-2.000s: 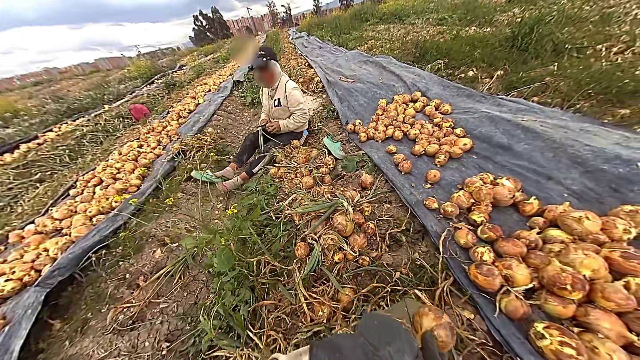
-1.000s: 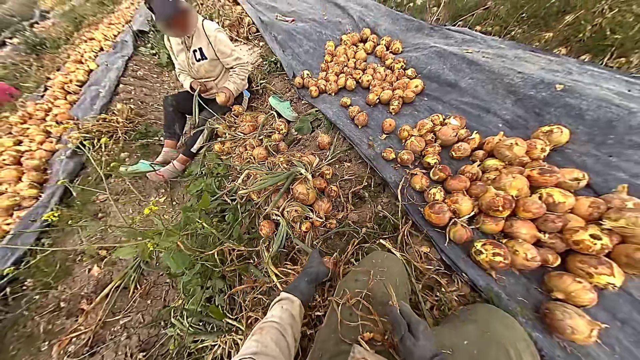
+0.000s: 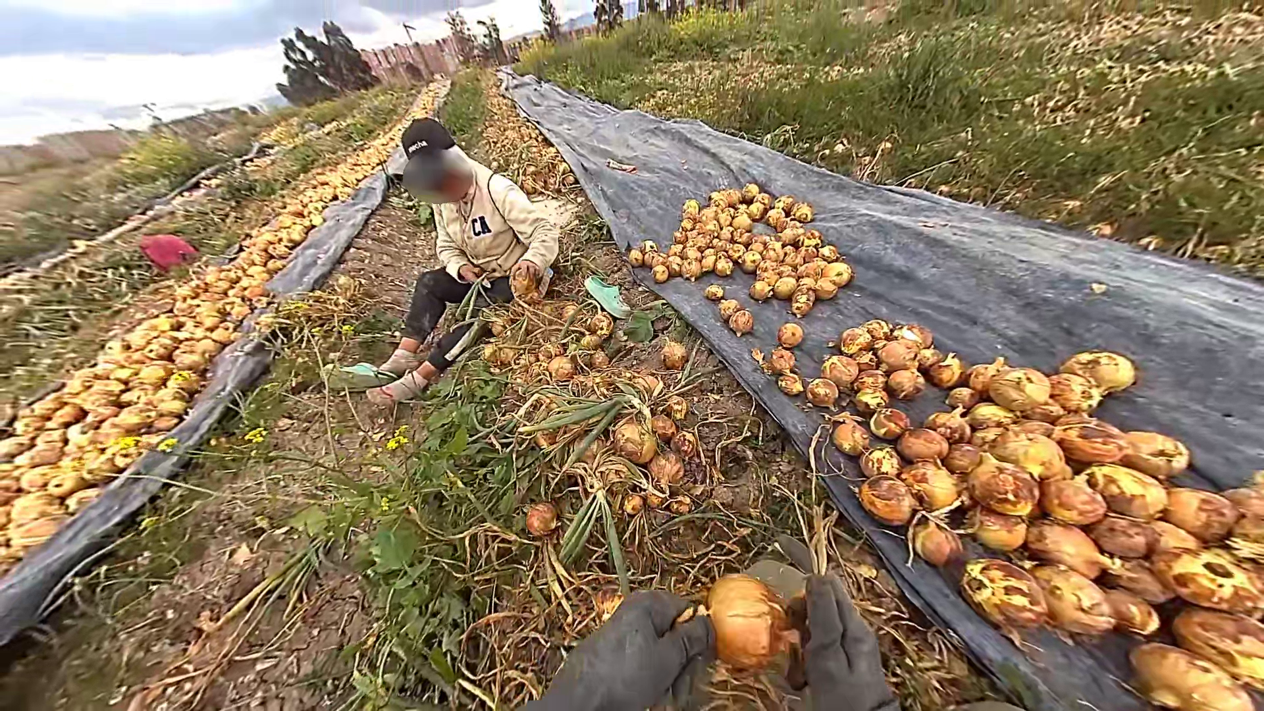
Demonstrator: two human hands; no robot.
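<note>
Near the bottom edge, my left hand [image 3: 632, 654] in a dark grey glove holds a yellow onion [image 3: 745, 620] by its left side. My right hand [image 3: 844, 647], gloved alike, is at the onion's right side, its fingers upright by the neck and dry stalk; whether it holds a tool is hidden. Onions with green and dried leaves [image 3: 634, 440] lie on the soil just beyond my hands. To the right, a heap of onions [image 3: 1032, 484] rests on a dark ground sheet [image 3: 948, 262], with a second heap of smaller onions [image 3: 746, 242] farther up the sheet.
A person [image 3: 484, 237] in a cap and light sweatshirt sits on the soil ahead, holding an onion. A green clog [image 3: 606, 296] lies beside them. A long row of onions [image 3: 148, 380] on another sheet runs along the left. Weeds [image 3: 415, 553] grow between the rows.
One second ago my left hand was low over the soil by the leaves; now it holds an onion close to my right hand. The view has tilted up.
</note>
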